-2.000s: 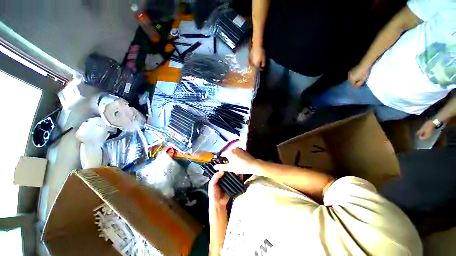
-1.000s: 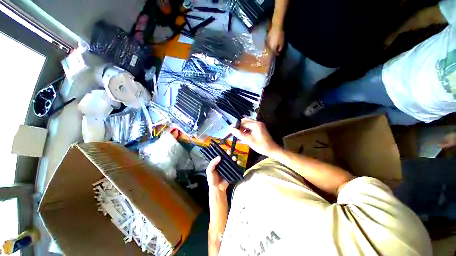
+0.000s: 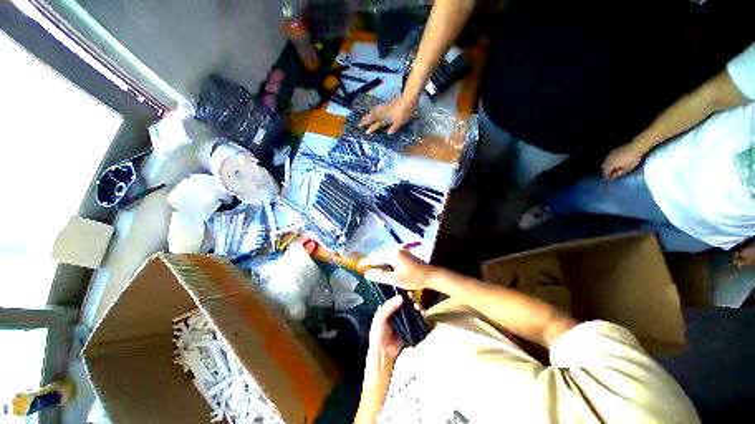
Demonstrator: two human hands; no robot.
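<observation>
My left hand (image 3: 385, 328) holds a bundle of black rods (image 3: 407, 321) close to my beige shirt, at the table's near edge. My right hand (image 3: 401, 270) is curled at the upper end of the same bundle, and its fingers partly hide the rod ends. More black rods lie loose and fanned out (image 3: 407, 205) on the white sheet, just beyond my hands. Beside them is a clear bag with a neat row of rods (image 3: 335, 207). Thin dark leads (image 3: 364, 155) spread behind it.
A large carton (image 3: 248, 331) with white strips (image 3: 207, 364) stands at lower left. Another open carton (image 3: 592, 281) is at right. Crumpled clear plastic (image 3: 290, 280) lies left of my hands. White rolls (image 3: 240, 172) sit by the window. Another person's hand (image 3: 391, 114) rests on the table's bagged items.
My right hand has moved from a single rod held apart back to the bundle's end. The other person's arm has reached over the table onto the plastic. The view has shifted.
</observation>
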